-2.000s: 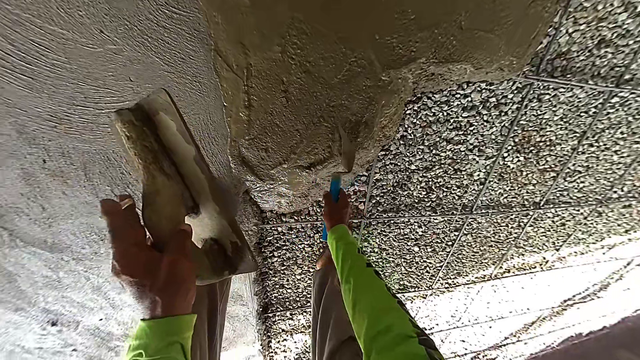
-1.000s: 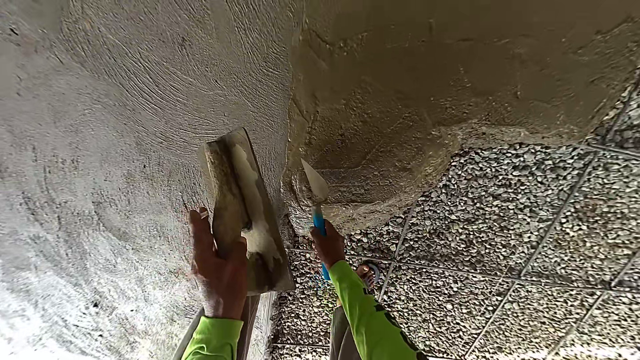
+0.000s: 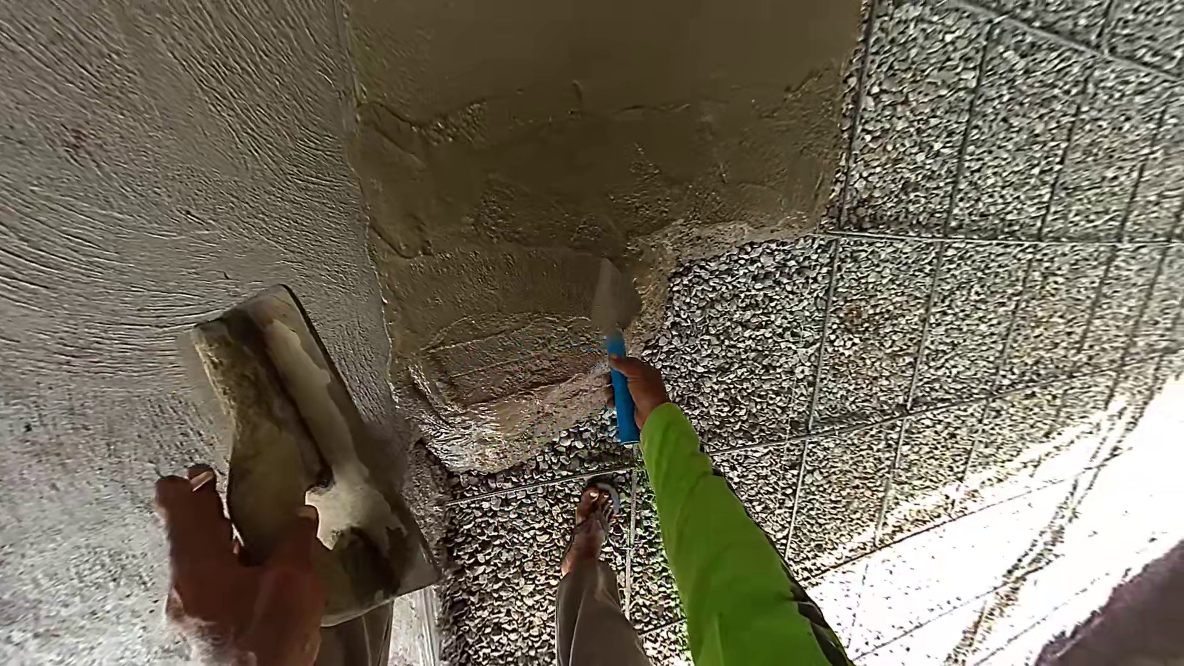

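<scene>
My left hand (image 3: 245, 573) grips a rectangular plastering float (image 3: 347, 462) from behind; wet mortar coats its upward side, and its handle is hidden. Around the blue handle of a small pointed trowel (image 3: 615, 301) closes my right hand (image 3: 638, 388), in a bright green sleeve. The trowel's blade points away from me, over the lower right part of a patch of wet brown mortar (image 3: 592, 139). Whether the blade touches the mortar I cannot tell. The patch borders a grey plastered surface (image 3: 185, 185) with curved trowel marks on its left side.
Pebble-textured paving (image 3: 740, 333) with straight joints runs beneath and right of the mortar's edge. My sandalled foot (image 3: 592, 518) stands on it, close below the patch. Strong sunlight falls on the paving at the lower right (image 3: 980, 573).
The view has shifted. The trowel, tilted up to the left a second ago, now points almost straight away from me, farther from the float. Both hands keep their tools.
</scene>
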